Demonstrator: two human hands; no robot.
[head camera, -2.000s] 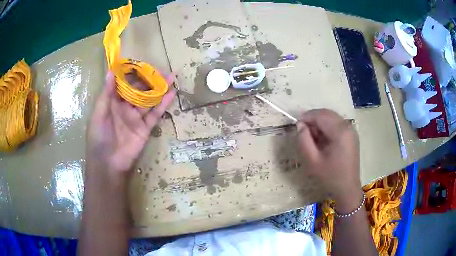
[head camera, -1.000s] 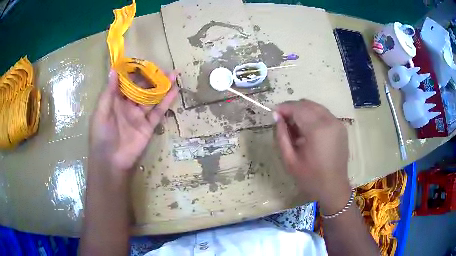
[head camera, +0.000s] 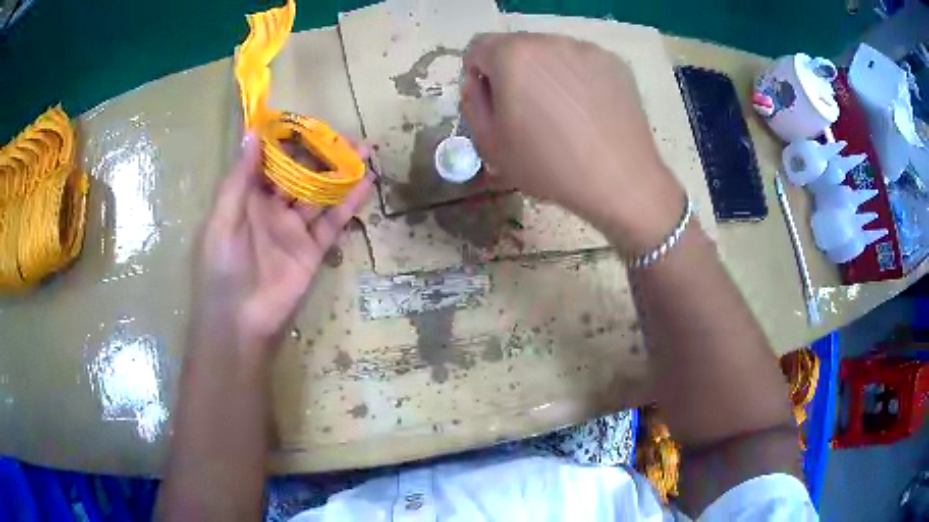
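Observation:
My left hand (head camera: 270, 235) is palm up and holds a yellow-orange sash ring (head camera: 311, 161) between thumb and fingers, its wavy tail pointing up. My right hand (head camera: 550, 112) is over the cardboard with its fingers closed together, slightly blurred. A short bit of a pale stick shows below its fingertips, reaching down to the small round white cup (head camera: 458, 160). The oval glue cup is hidden behind my right hand.
A row of yellow sashes (head camera: 41, 204) stands at the far left. Stained cardboard (head camera: 407, 51) lies under the cup. A black phone (head camera: 721, 143), a thin whitish rod (head camera: 797, 245), white nozzle bottles (head camera: 845, 219) and a decorated jar (head camera: 800, 97) are at right. Loose sashes (head camera: 660, 459) lie below the table edge.
My right hand has moved up and forward over the cups and now covers the oval cup. The stick is turned more upright. My left hand with the ring has shifted slightly right in view.

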